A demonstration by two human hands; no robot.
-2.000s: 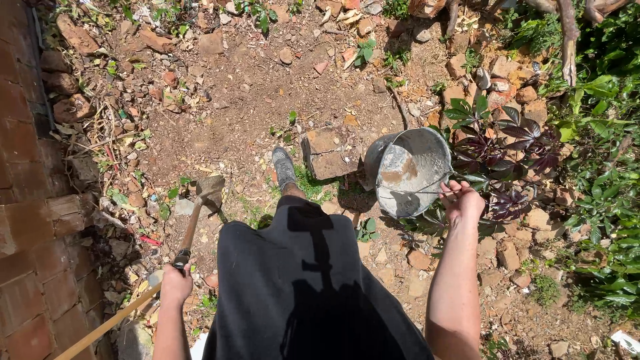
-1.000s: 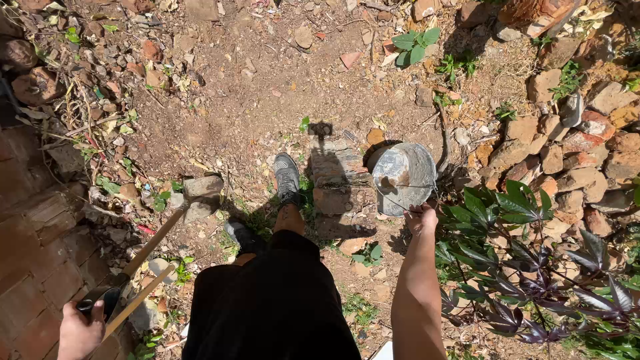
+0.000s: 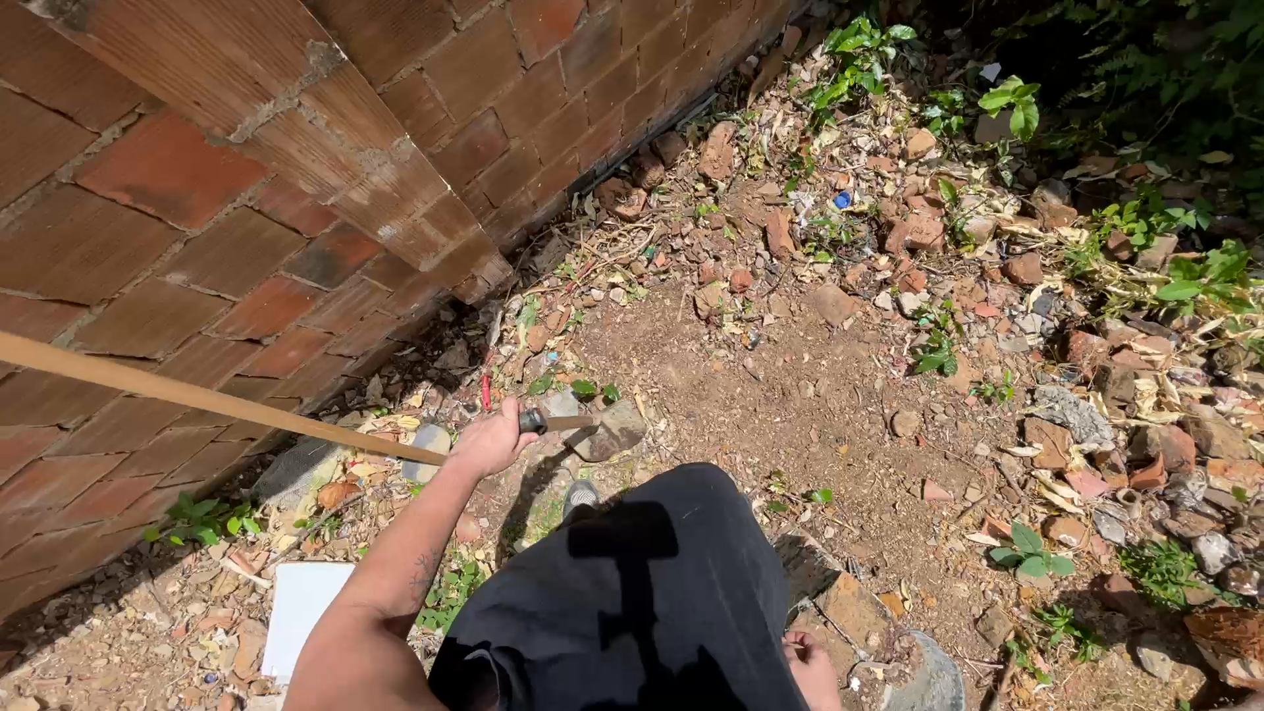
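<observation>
My left hand (image 3: 491, 437) is closed around a wooden-handled tool (image 3: 568, 423) with a dark collar or grip beside the fingers. The far end of its handle meets a grey-brown piece (image 3: 609, 432), either its head or a stone; I cannot tell. A long wooden pole (image 3: 222, 402) slants in from the left edge to my left wrist; whether I hold it is unclear. Low in view, my right hand (image 3: 810, 670) is beside my dark shorts, its fingers curled and partly cut off. Just right of it is a dusty metal bucket (image 3: 933, 676), mostly out of frame; its handle is unclear.
A brick wall (image 3: 207, 247) with a protruding pillar (image 3: 326, 128) borders the left side. Rubble and broken bricks (image 3: 1086, 395) line the right. Near my feet lie a brick block (image 3: 839, 612) and a white flat panel (image 3: 301, 607). Small plants grow across the dirt.
The view has swung strongly toward the brick wall. The bucket, fully visible before, is now cut off at the bottom. My left arm reaches farther forward with the tool.
</observation>
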